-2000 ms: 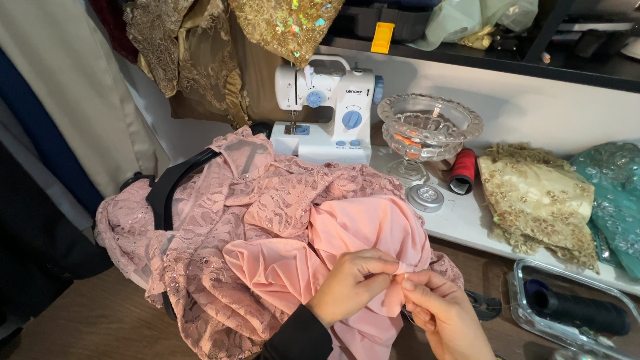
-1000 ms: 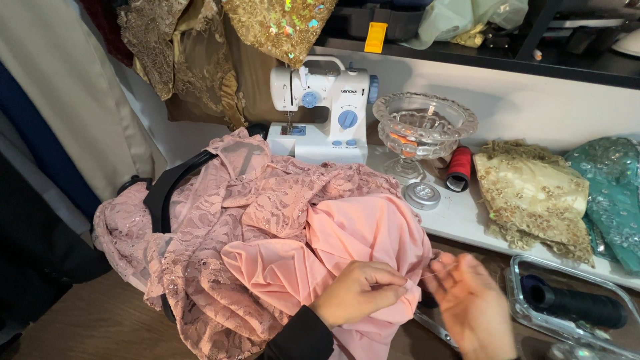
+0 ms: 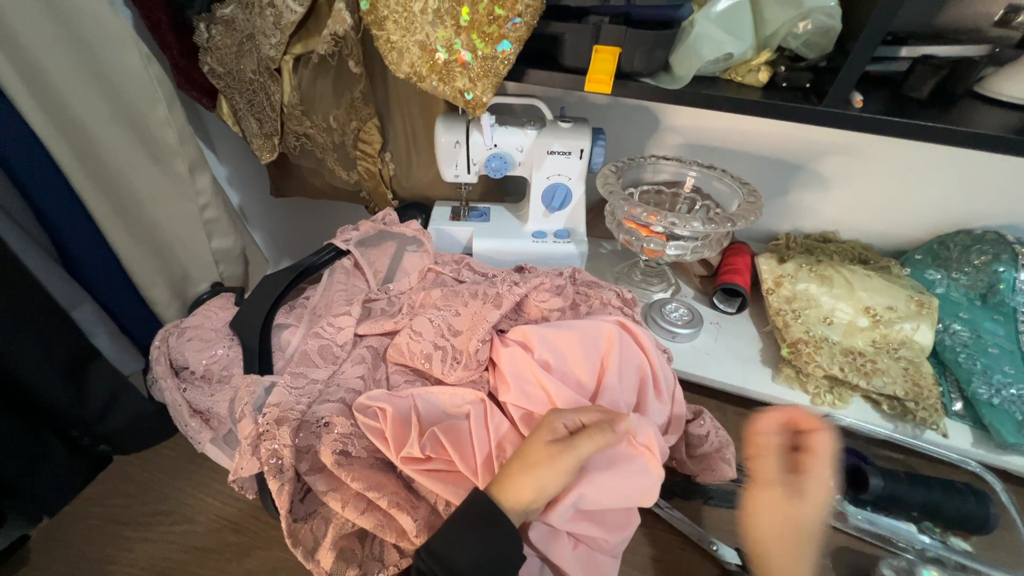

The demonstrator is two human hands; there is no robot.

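Observation:
A pink lace garment with sequins lies heaped over a black hanger. Smooth pink lining fabric shows at its right side. My left hand pinches a fold of this lining between thumb and fingers. To the right, my right hand is raised apart from the cloth, blurred, with its fingers curled together; whether it holds a needle or thread cannot be seen. Metal scissors lie between the hands, partly hidden.
Behind the garment stand a white sewing machine, a glass pedestal bowl, a red thread spool and a round silver puck light. Gold fabric and teal fabric lie right. A clear container holds a dark spool.
My right hand has moved from beside my left hand at the lining out to the right. My left hand still holds the lining.

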